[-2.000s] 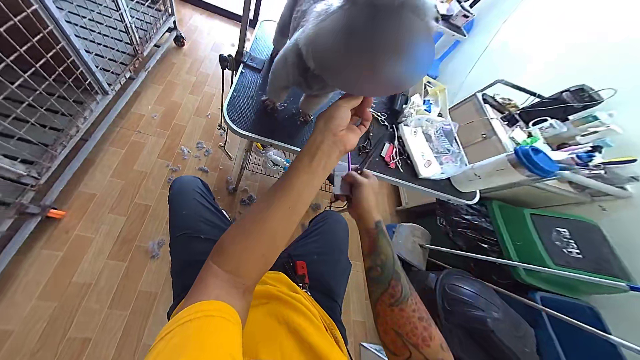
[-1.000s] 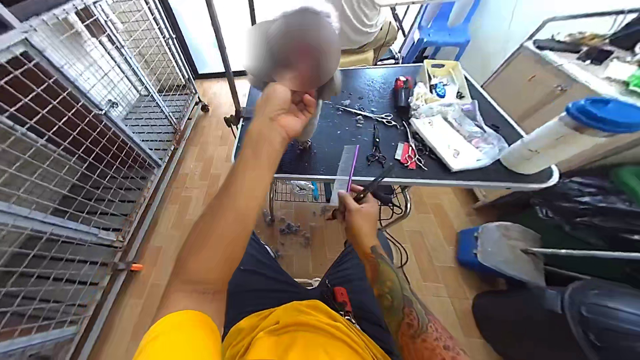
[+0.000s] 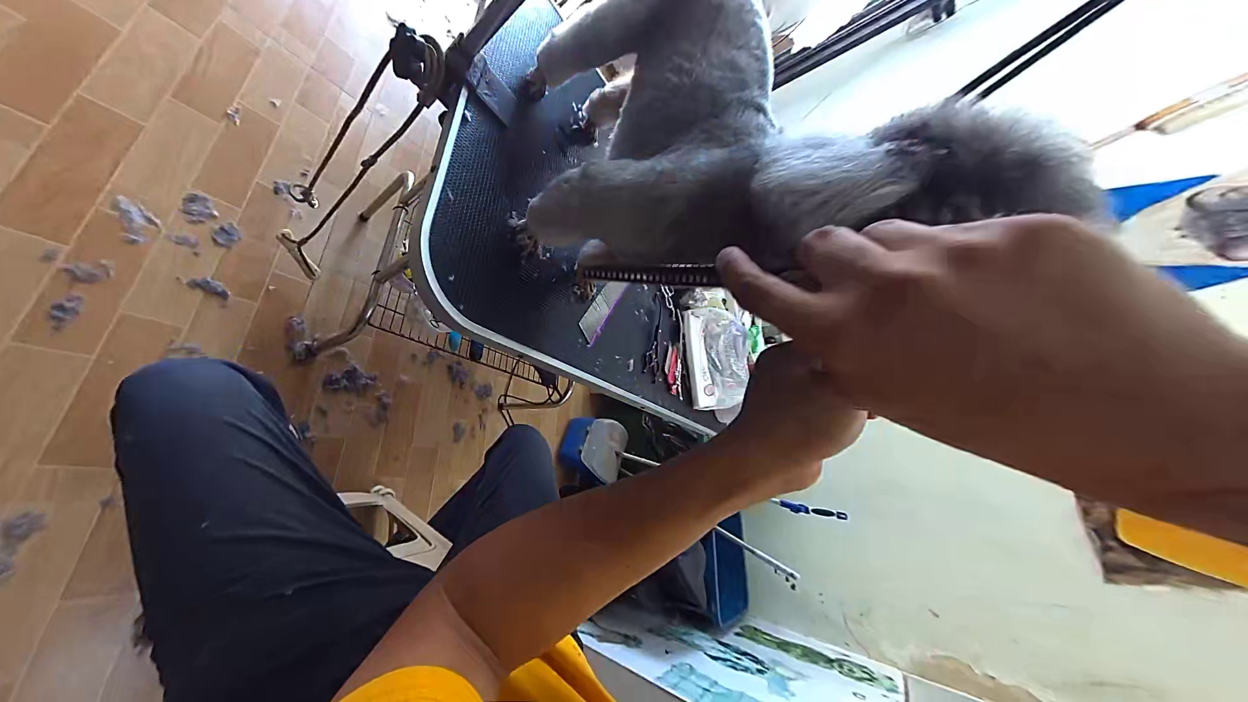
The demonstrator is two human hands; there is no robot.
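Note:
A grey curly-coated dog (image 3: 702,185) stands on a black-topped grooming table (image 3: 487,224). My right hand (image 3: 848,283) reaches in from the right beside its front leg and neck. It is shut on a dark toothed tool (image 3: 653,276), perhaps thinning shears, which lies along the lower side of the leg; its handle is hidden. My left hand (image 3: 799,414) is partly behind and below the right one, fingers bent; what it holds cannot be seen. A comb with a purple spine (image 3: 604,310) lies on the table below the tool.
On the table are scissors (image 3: 658,331), red-handled tools (image 3: 673,369) and a plastic-wrapped package (image 3: 717,356). A grooming arm with a looped strap (image 3: 419,63) stands at the table's edge. Clumps of fur (image 3: 351,378) litter the tile floor. A blue dustpan or bin (image 3: 580,448) is below.
The comb, earlier at my right hand, now lies on the table. My right hand has come up beside the dog with the toothed tool. The view has tilted strongly.

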